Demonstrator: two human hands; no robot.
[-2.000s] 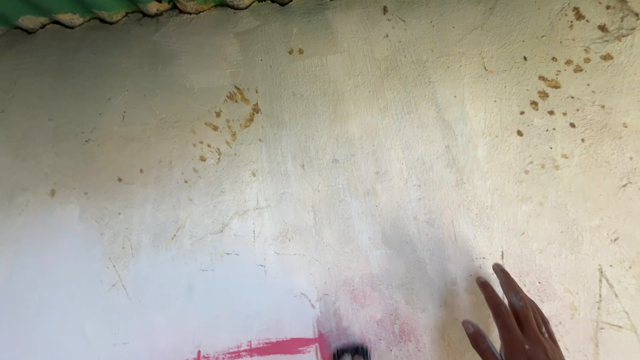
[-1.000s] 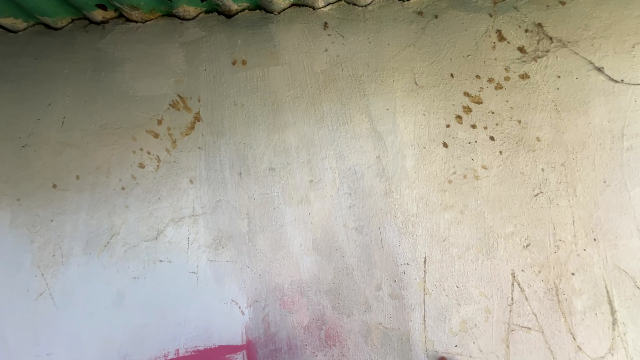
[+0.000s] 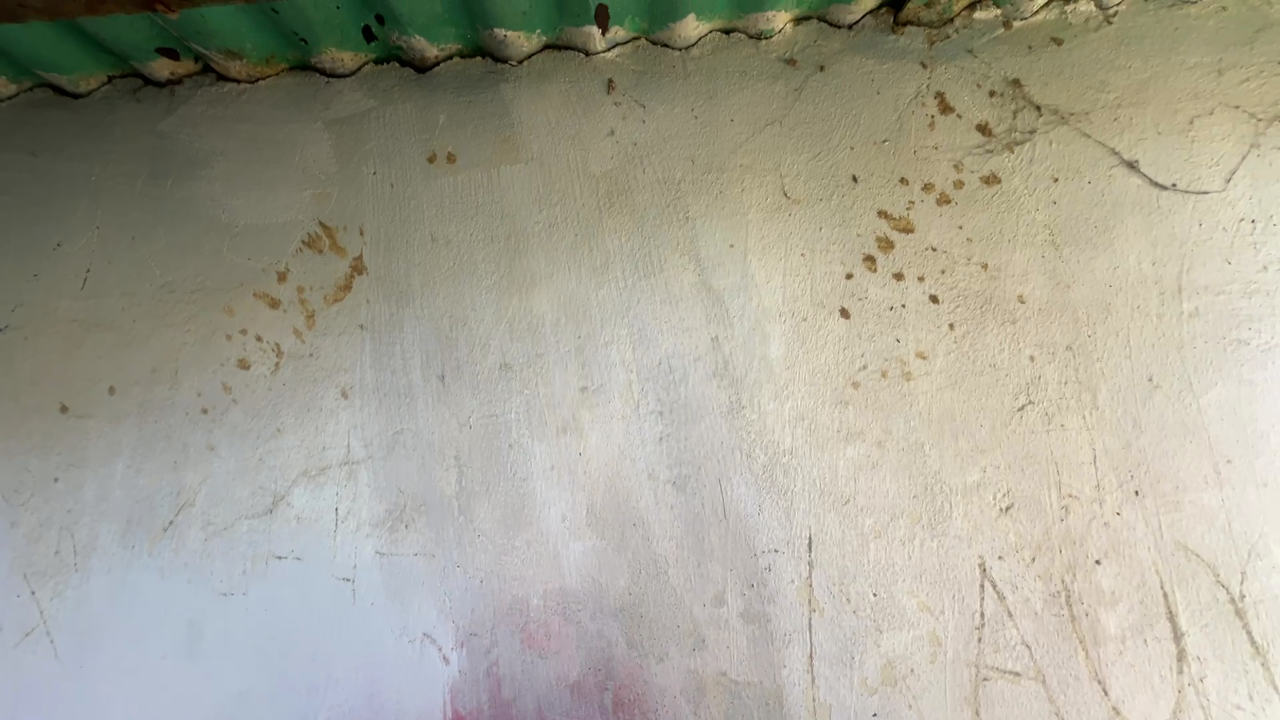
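A rough plastered wall (image 3: 640, 330) fills the head view, and neither of my hands shows in it. Whitish-blue paint (image 3: 230, 630) covers its lower left part. Beside that paint, at the bottom, lies a smudged pink patch (image 3: 580, 650). Brown splatters (image 3: 335, 270) mark the upper left of the wall, and more brown spots (image 3: 895, 222) dot the upper right. Large scratched letters (image 3: 1015, 635) run along the lower right. What either hand holds or touches is out of sight.
Green corrugated metal sheeting (image 3: 440, 25) borders the wall along the top, with a reddish-brown edge (image 3: 90, 12) at the upper left corner. A dark, thin strand (image 3: 1130, 165) like cobweb clings to the wall at the upper right.
A hand at the lower right two seconds ago has left the view. The dark bristly tip at the bottom edge is also out of sight. The view has shifted up and right.
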